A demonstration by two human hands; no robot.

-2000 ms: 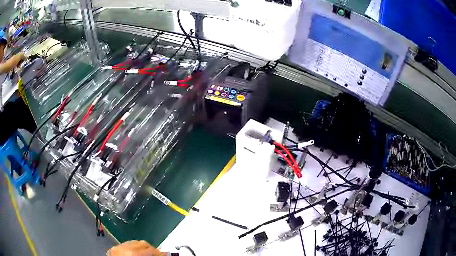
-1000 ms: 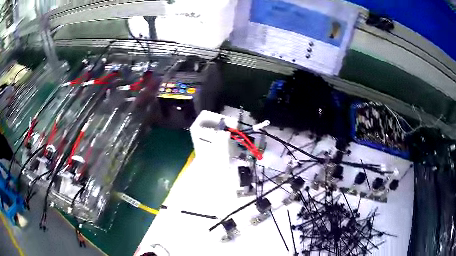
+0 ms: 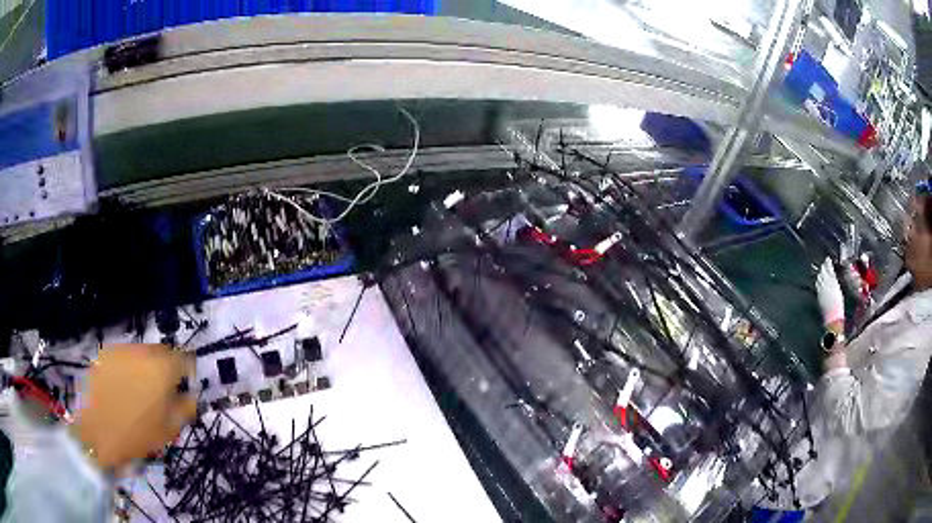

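My left hand (image 3: 138, 403), bare and blurred, reaches in from the lower left over the white board (image 3: 439, 460), beside small black blocks (image 3: 271, 363). I cannot tell whether it holds anything. The blocks stand in a row by small silvery metal pieces (image 3: 268, 393). A loose heap of thin black cable ties (image 3: 261, 470) lies in front of them. My right hand is not in view. Red handles (image 3: 41, 396) show at the left edge, partly hidden by my arm.
A blue tray (image 3: 276, 278) of metal-ended parts and a dark pile (image 3: 82, 260) lie behind the board. Plastic-covered harnesses (image 3: 613, 337) with red sections lie to the right. An upright metal post (image 3: 741, 123) stands beyond. A person (image 3: 879, 378) with a white-gloved hand is at far right.
The view has swung right, bringing the right-hand harness bundle and the person into sight. The tester and left-hand harnesses have left view. My left hand is now over the board.
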